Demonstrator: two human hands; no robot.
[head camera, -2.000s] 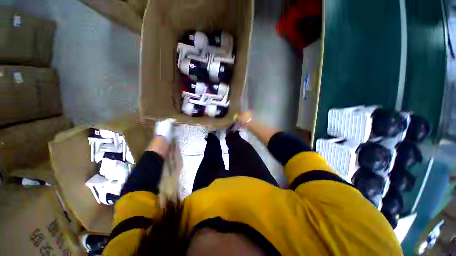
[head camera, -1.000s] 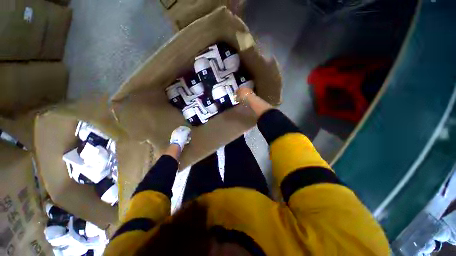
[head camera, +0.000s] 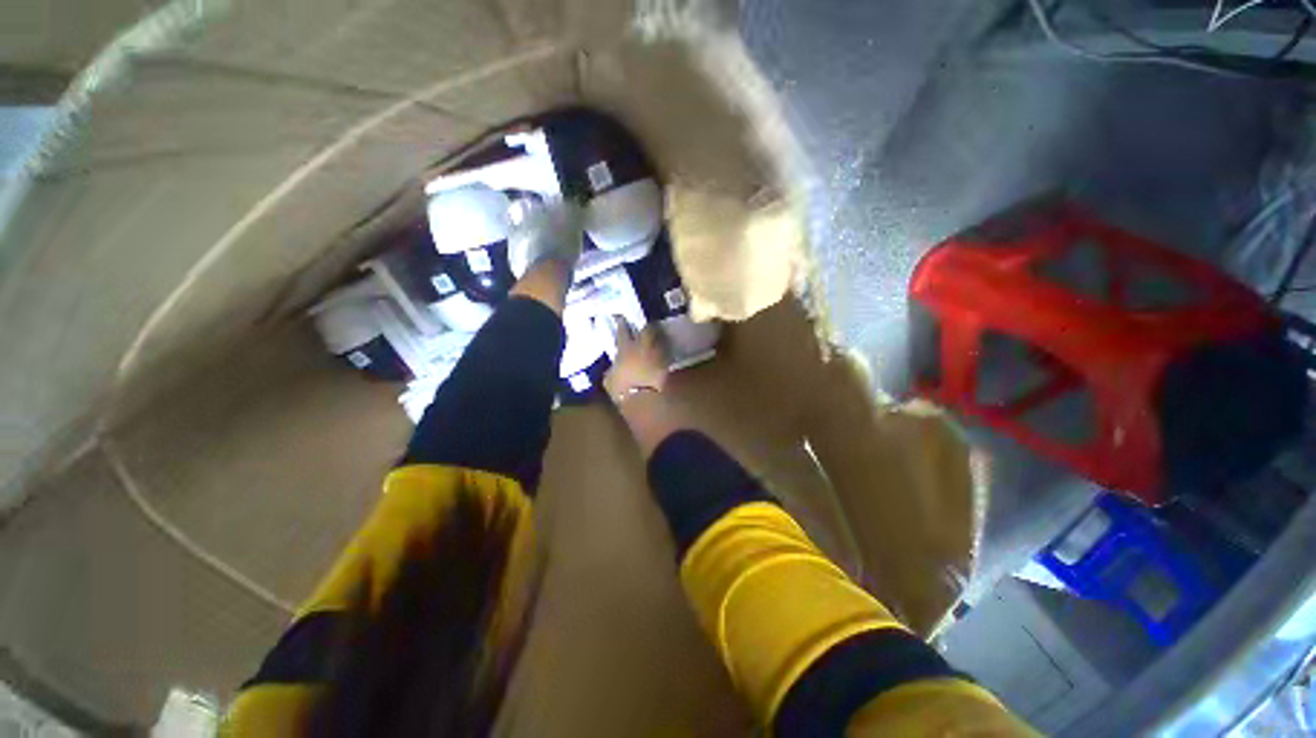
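Several white security cameras with black parts (head camera: 625, 216) lie close together at the bottom of a deep brown carton (head camera: 274, 476). My left hand (head camera: 544, 238), in a white glove, is among the upper cameras. My right hand (head camera: 637, 361), bare with a bracelet, is at a white bracket (head camera: 589, 317) on the near side of the cameras. The fingers of both hands blend into the white parts, so I cannot tell whether either hand grips one.
A red plastic stool-like object (head camera: 1054, 346) stands on the grey floor to the right of the carton. A blue object (head camera: 1133, 562) and a pale box (head camera: 1046, 649) lie below it. Cables run at the top right. The carton's right edge is ragged.
I have leaned down over the carton, and it now fills much of the view. Both hands have moved from the carton's near edge and right side in among the cameras. The bench has mostly left the view.
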